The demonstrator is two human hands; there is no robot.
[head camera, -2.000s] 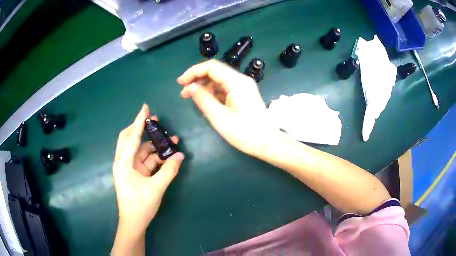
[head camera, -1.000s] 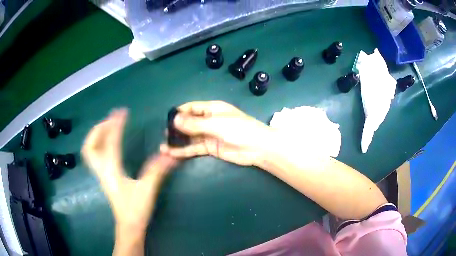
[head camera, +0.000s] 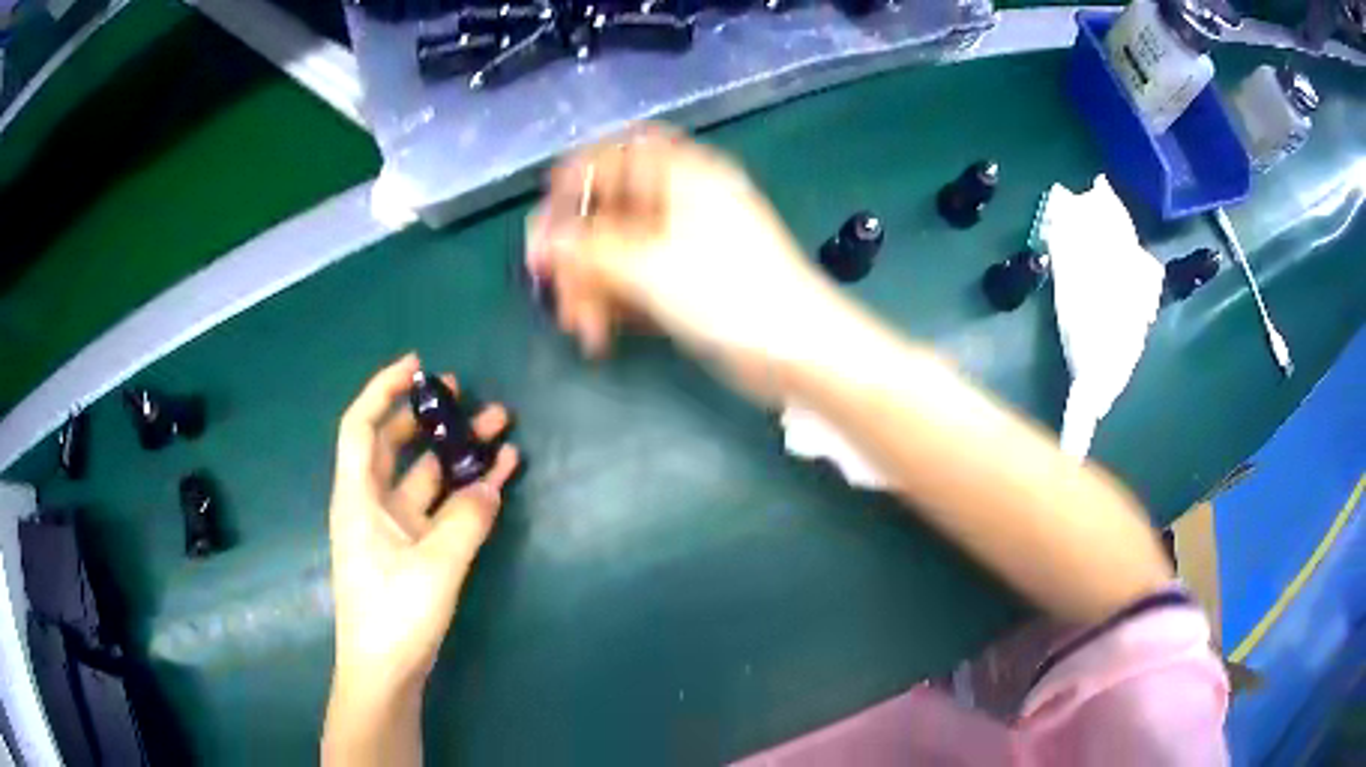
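Observation:
A glossy black plug (head camera: 450, 430) with a small tip lies in my left hand (head camera: 427, 487), gripped by thumb and fingers with its narrow end up. My right hand (head camera: 637, 232) is raised beyond it, near the silver tray's front edge, and is motion-blurred. A dark patch shows by its fingertips, but whether it holds something cannot be told. Other black plugs (head camera: 853, 246) stand right of my right hand. A few dark plugs (head camera: 199, 514) are at the far left of the green mat.
A silver tray (head camera: 510, 150) holds black plugs at the top. A long white cloth (head camera: 1101, 285) lies right; a second white cloth (head camera: 827, 444) is mostly under my right forearm. A blue bin (head camera: 1210, 173) with a bottle (head camera: 1166, 68), and a thin white stick (head camera: 1255, 292), are upper right.
My right hand has left the plug it held near the middle and moved up toward the tray. My left hand now holds a plug. The lower-left cluster shows fewer plugs.

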